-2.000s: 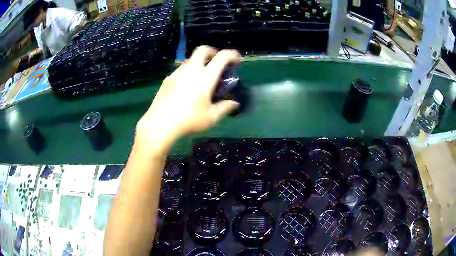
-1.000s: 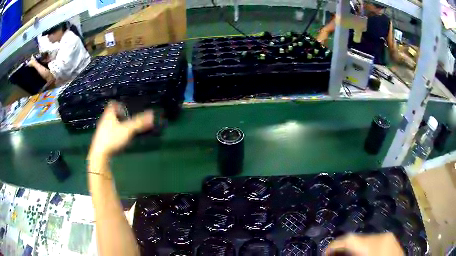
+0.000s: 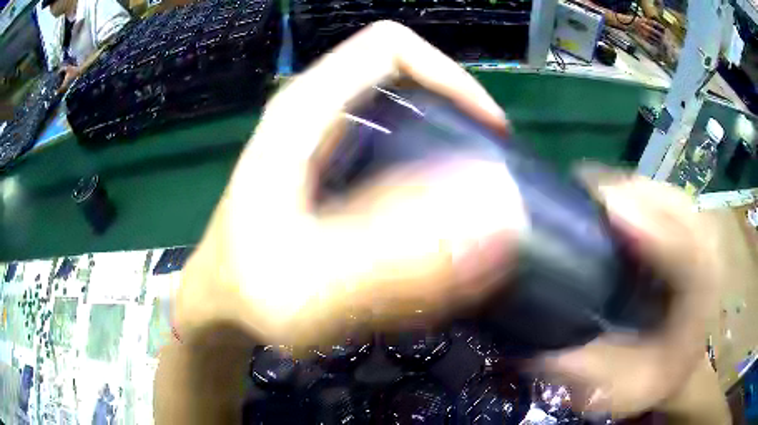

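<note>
A black cylindrical unit (image 3: pixel 573 257) is held up close to the camera, tilted, with its glossy end to the upper left. My left hand (image 3: pixel 357 241) is wrapped around the glossy end. My right hand (image 3: pixel 657 290) grips the other end at the lower right. Both hands and the unit are blurred. Below them the black blister tray (image 3: pixel 366 386) is partly hidden; round pockets show in it.
A black unit stands on the green belt (image 3: pixel 166 191) at the left, and another is by the white post (image 3: pixel 681 100). Stacked trays (image 3: pixel 174 70) are across the belt. A bottle (image 3: pixel 702 158) stands right of the post. Printed sheets (image 3: pixel 91 332) lie left. A person is at the upper left.
My left hand has come from over the belt to the centre, close to the camera, and now holds a unit. My right hand has risen from the tray onto its other end.
</note>
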